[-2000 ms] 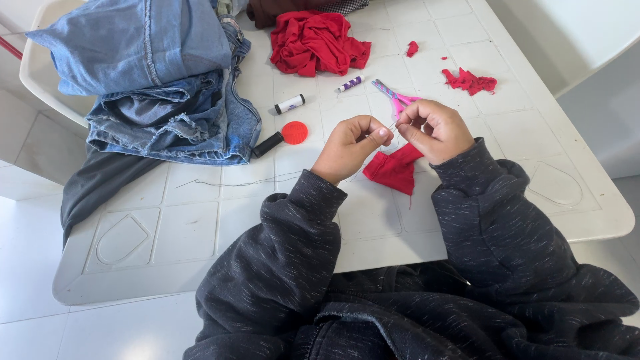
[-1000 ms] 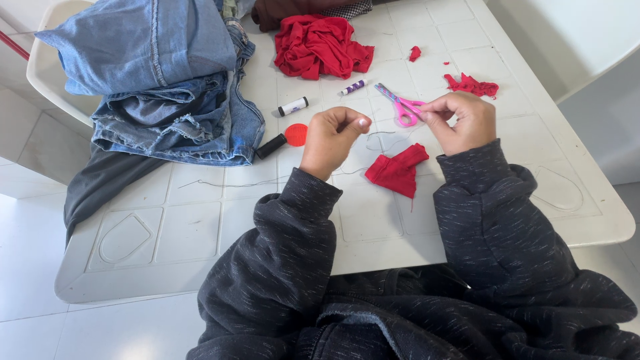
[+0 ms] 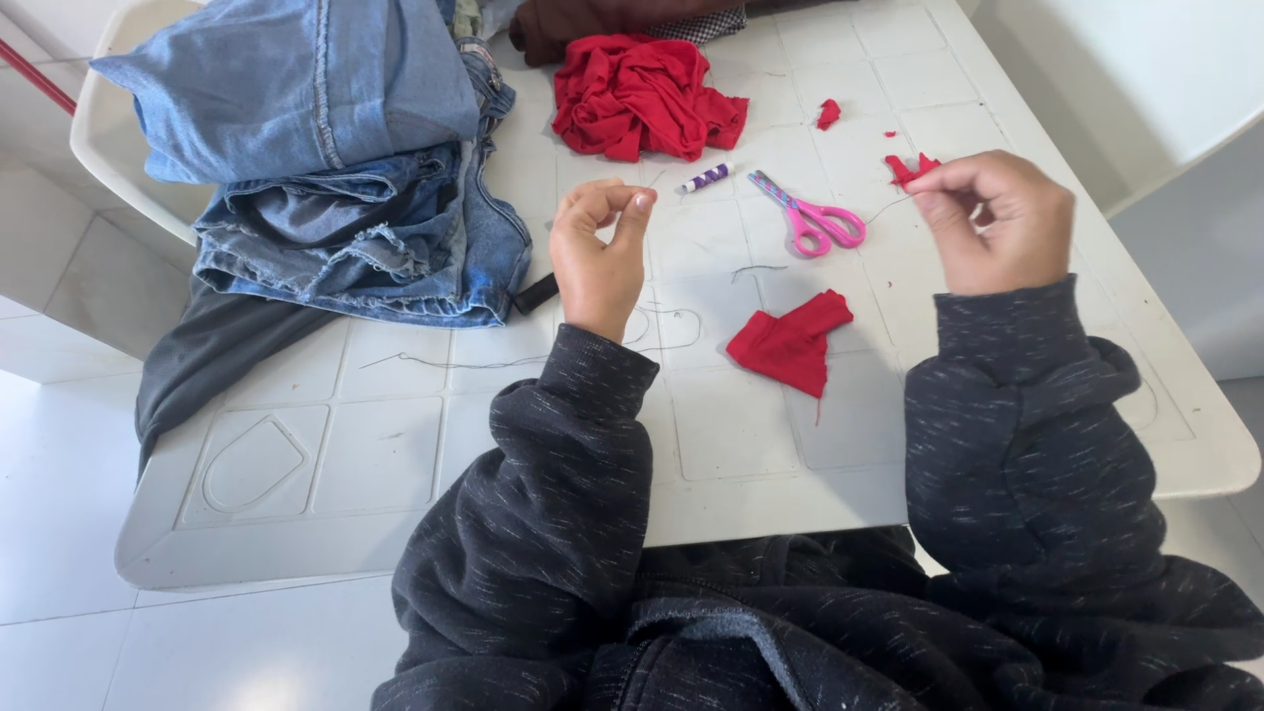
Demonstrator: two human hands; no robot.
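Note:
My left hand (image 3: pixel 600 252) is raised above the middle of the table, thumb and forefinger pinched on what looks like a fine needle or thread end. My right hand (image 3: pixel 997 219), at the right, pinches a dark thread (image 3: pixel 887 209) that trails left toward pink-handled scissors (image 3: pixel 812 215). The scissors lie partly open between the hands. Nearer me lies a small folded piece of red fabric (image 3: pixel 792 341). Another dark thread (image 3: pixel 474 365) curls over the table, a needle-like tip at its left end. A purple and white tube (image 3: pixel 708 178) lies beside the scissors.
Folded denim (image 3: pixel 296 99) is piled at the left over dark grey cloth (image 3: pixel 212 355). A crumpled red cloth (image 3: pixel 642 99) lies at the back, near brown fabric (image 3: pixel 592 20). Red scraps (image 3: pixel 828 114) lie at the back right. A black cylinder (image 3: pixel 536 294) shows beside my left hand.
My hands were close together over the red piece and have moved apart. The right hand has moved right, off the scissors, which show fully. My left hand now hides the red disc.

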